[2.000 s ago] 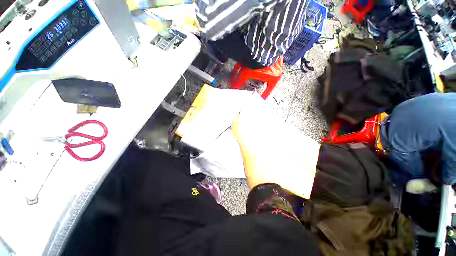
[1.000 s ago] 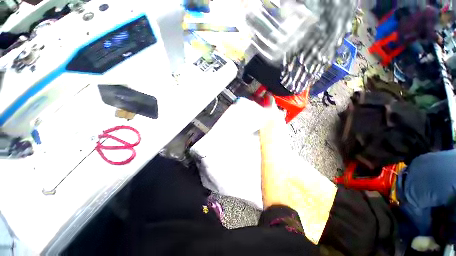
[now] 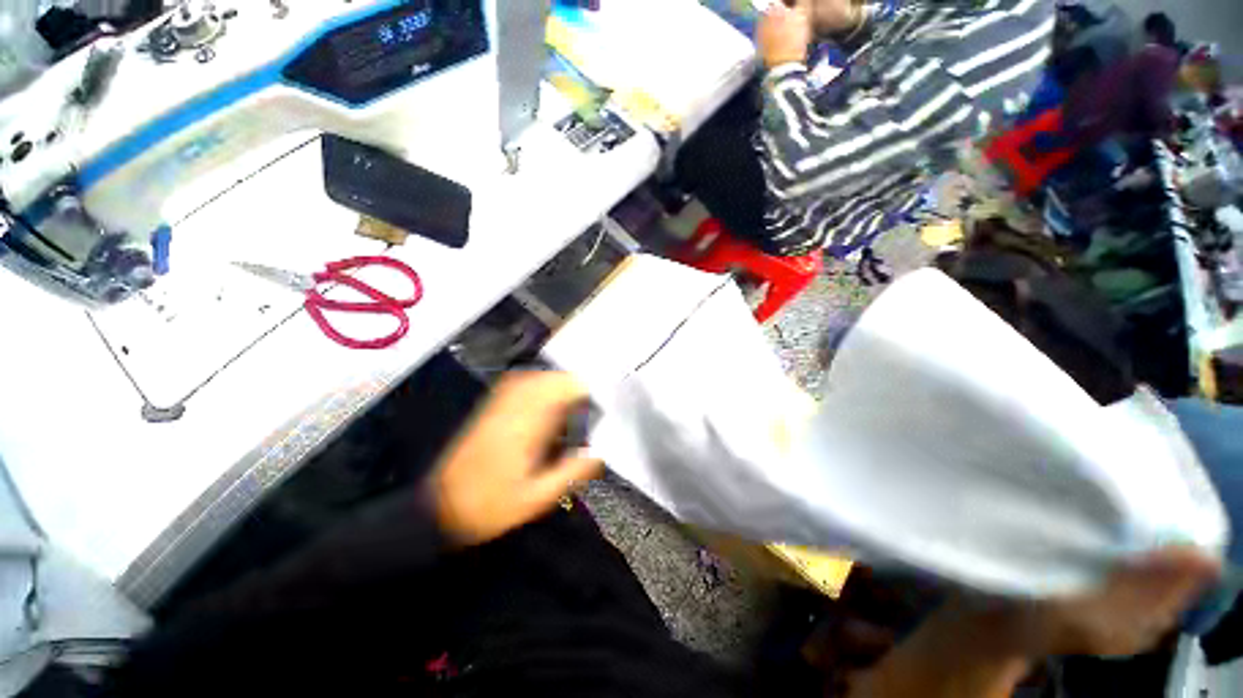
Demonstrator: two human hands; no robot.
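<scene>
A white cloth panel [image 3: 941,423] is stretched and curved across the right of the view, blurred by motion. My right hand [image 3: 1138,600], blurred at the lower right, is shut on its far end. My left hand [image 3: 511,457] is at the left end of the white cloth, fingers bent; blur hides whether it pinches the cloth. Under and behind lies a white-topped pile [image 3: 634,307] with a dark line across it.
The white sewing table [image 3: 259,450] at left bears red-handled scissors [image 3: 365,303], a black phone [image 3: 395,191] and the sewing machine [image 3: 205,130]. A person in a striped top [image 3: 900,109] sits beyond. Red stools [image 3: 763,273] and dark fabric heaps [image 3: 1022,293] stand on the floor.
My right hand has moved from the white pile to the lower right, drawing out the white panel. My left hand has come into view beside the pile. The view has shifted.
</scene>
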